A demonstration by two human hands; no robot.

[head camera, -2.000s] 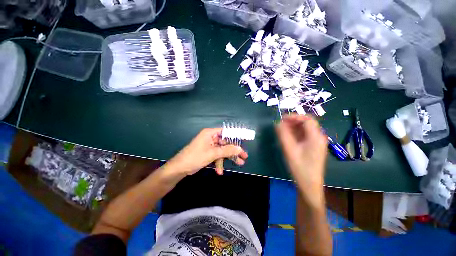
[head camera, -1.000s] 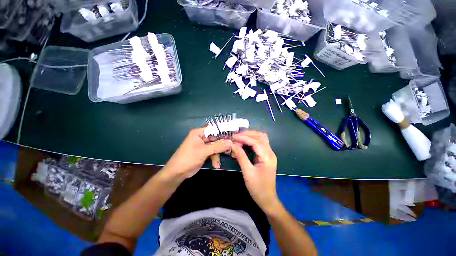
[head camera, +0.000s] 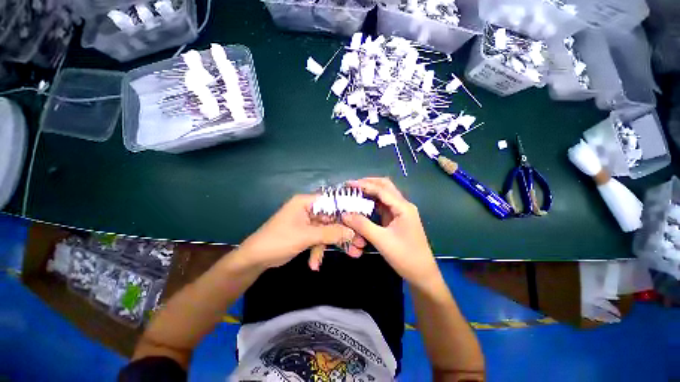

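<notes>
A row of white pieces point(head camera: 339, 203) with thin pins is held between both hands near the bench's front edge. My left hand point(head camera: 294, 227) grips the row from the left, fingers curled below it. My right hand point(head camera: 391, 216) has its thumb and fingers on the row's right end. Some fingers are hidden behind the pieces. A loose pile of white pin-mounted pieces point(head camera: 395, 86) lies behind the hands. The finished-parts tub point(head camera: 160, 128) at left holds white rows with parallel pins.
A blue pen-shaped tool point(head camera: 477, 190) and small nippers point(head camera: 526, 186) lie right of the hands, with a white offcut point(head camera: 502, 145). A white wrapped bundle point(head camera: 615, 201) and small tub point(head camera: 656, 153) stand further right. Parts tubs point(head camera: 503, 74) line the back. A flat lid point(head camera: 82, 112) lies left.
My right hand came from the pile to the row, and its fingers now lie over the row's right end. The view has shifted, so the bench items sit slightly further left.
</notes>
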